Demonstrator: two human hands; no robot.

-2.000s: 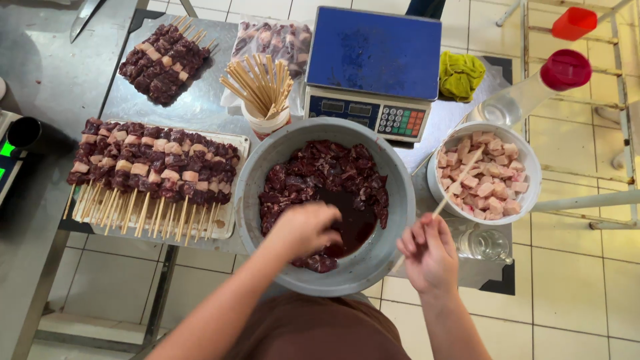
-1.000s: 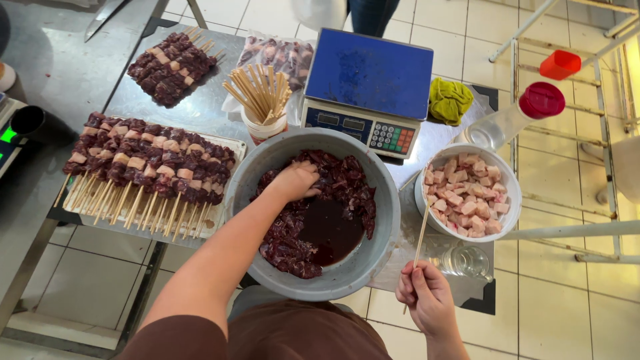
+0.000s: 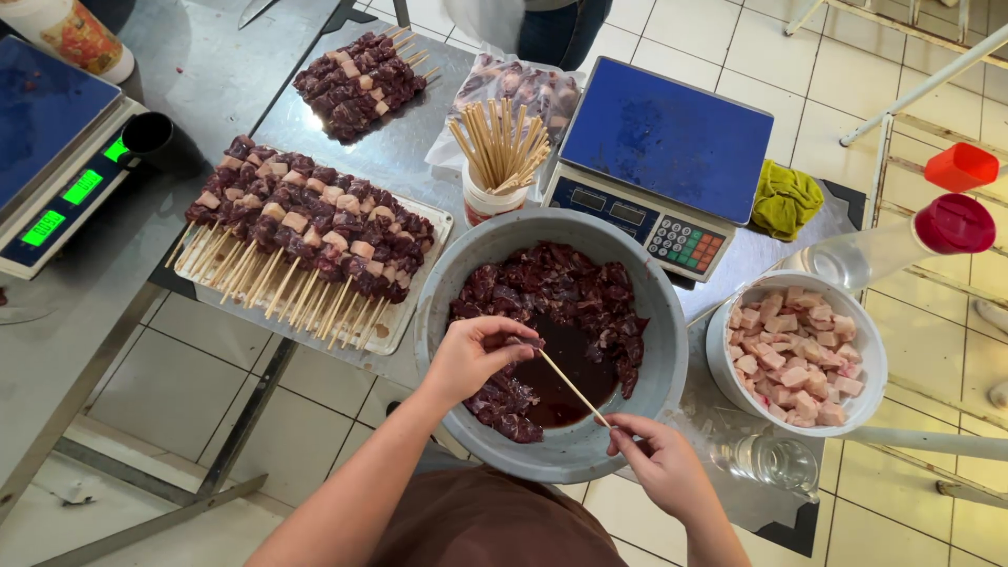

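Note:
Over a grey plastic basin (image 3: 669, 339) of dark raw meat pieces (image 3: 551, 283) and red liquid, my left hand (image 3: 476, 354) pinches a dark meat piece (image 3: 525, 342) at the tip of a wooden skewer (image 3: 573, 386). My right hand (image 3: 654, 457) grips the skewer's other end above the basin's near rim. To the right, a white tub (image 3: 717, 346) holds pale cubes (image 3: 795, 354), which look like fat. Loaded skewers (image 3: 307, 228) lie in rows on a tray (image 3: 390, 335) at the left. Bare skewers (image 3: 500, 146) stand in a white container (image 3: 488, 206) behind the basin.
A scale with a blue top (image 3: 665, 142) stands behind the basin beside a yellow-green cloth (image 3: 787, 201). More loaded skewers (image 3: 358, 87) lie farther back. Another scale (image 3: 55, 157) is at far left. A clear glass (image 3: 776, 465) and a red-lidded clear jug (image 3: 866, 252) flank the tub. Someone's legs show behind.
My left hand has come up from the meat in the basin with a piece between its fingers. My right hand has brought the skewer over the basin, away from the tub of pale cubes.

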